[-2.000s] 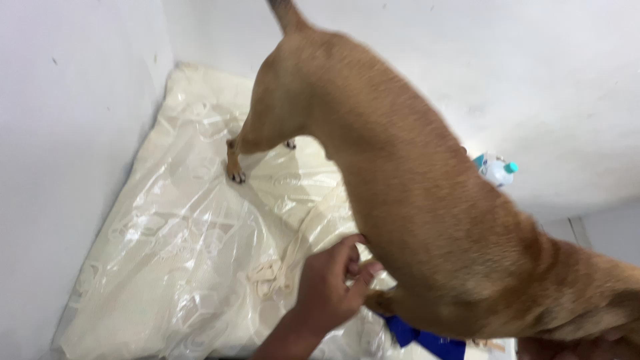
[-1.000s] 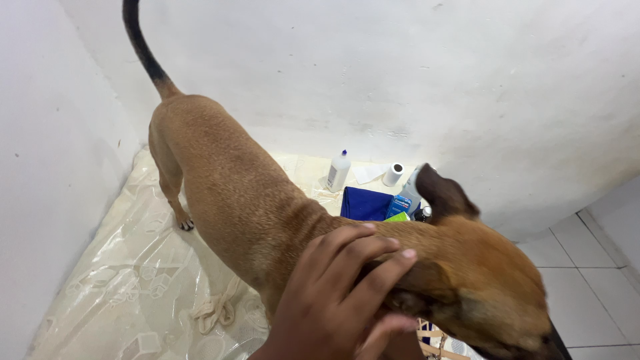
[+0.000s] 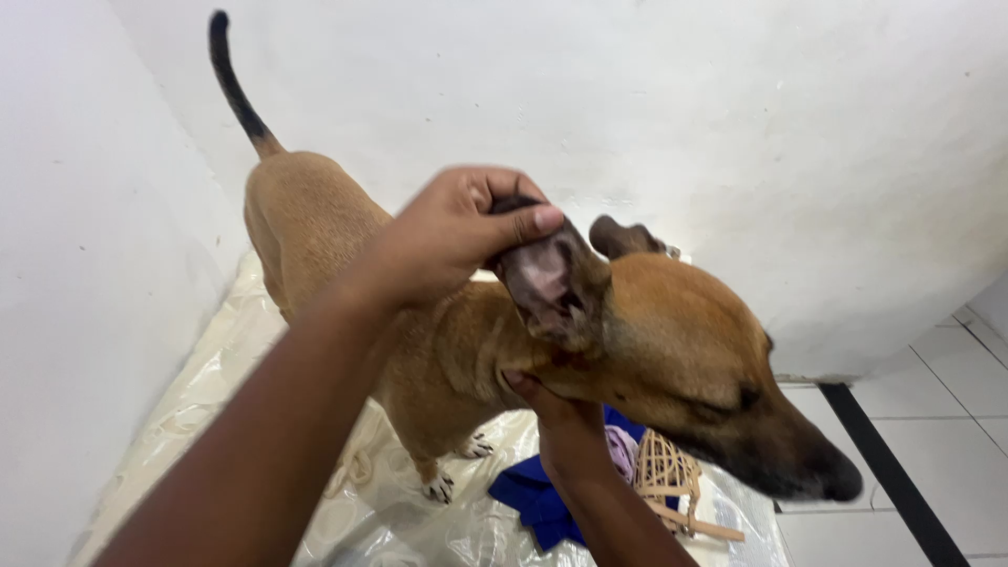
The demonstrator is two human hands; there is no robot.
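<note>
A brown dog (image 3: 685, 315) with a dark muzzle stands with its head toward the right and its dark-tipped tail raised. My left hand (image 3: 480, 220) pinches the upper edge of the dog's near ear (image 3: 543, 272) between thumb and fingers, folding it up so the pink inner side shows. Under the jaw and throat, my right hand (image 3: 551, 398) touches the dog's neck; most of its fingers are hidden behind the neck. The dog's far ear (image 3: 622, 236) sticks up beyond its head.
A cream plastic-covered sheet (image 3: 213, 394) lies beneath the dog. Below its head are a blue cloth (image 3: 539, 500), a lilac cloth (image 3: 620, 450) and a woven basket muzzle (image 3: 665, 472) with a strap. White walls (image 3: 709, 118) stand behind and at left; floor tiles (image 3: 929, 449) are at right.
A hand that lay over the dog's neck and ear one second ago is no longer flat there; the near ear is now held folded up. Both my forearms now show.
</note>
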